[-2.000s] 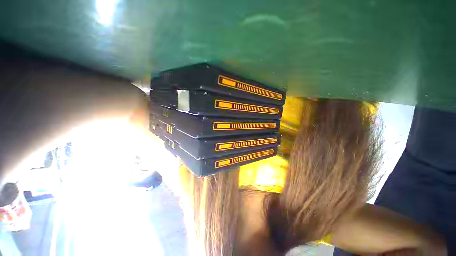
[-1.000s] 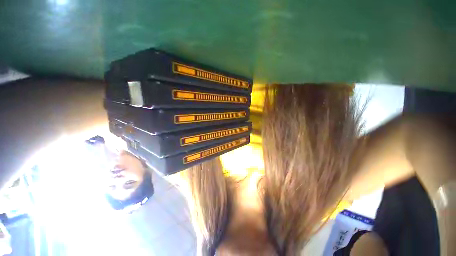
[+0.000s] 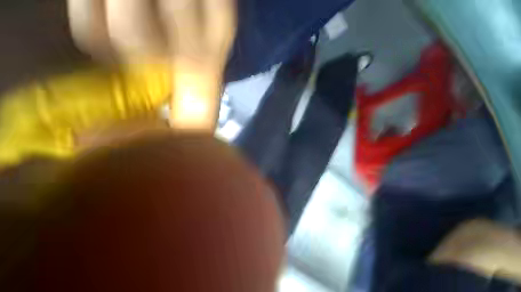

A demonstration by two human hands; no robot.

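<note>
A large, blurred reddish-brown shape (image 3: 183, 217), perhaps a hand or finger very close to the lens, covers the lower left. Above it, blurred fingers (image 3: 148, 34) point up to the top edge, beside yellow fabric (image 3: 85, 105). I cannot tell whether these are my left hand or my right hand, or another person's. No held object can be made out. What lies behind the near shape is hidden.
A red plastic stool (image 3: 365, 137) is at the right, above the grey floor. Dark-clothed legs (image 3: 291, 148) cross the middle. A blurred hand or forearm (image 3: 480, 245) rests on dark clothing at lower right. A pale green edge (image 3: 474, 45) curves at upper right.
The view has swung away from the green surface and the stack of black slabs, which are out of view. Blurred fingers, the near reddish shape and the red stool now show.
</note>
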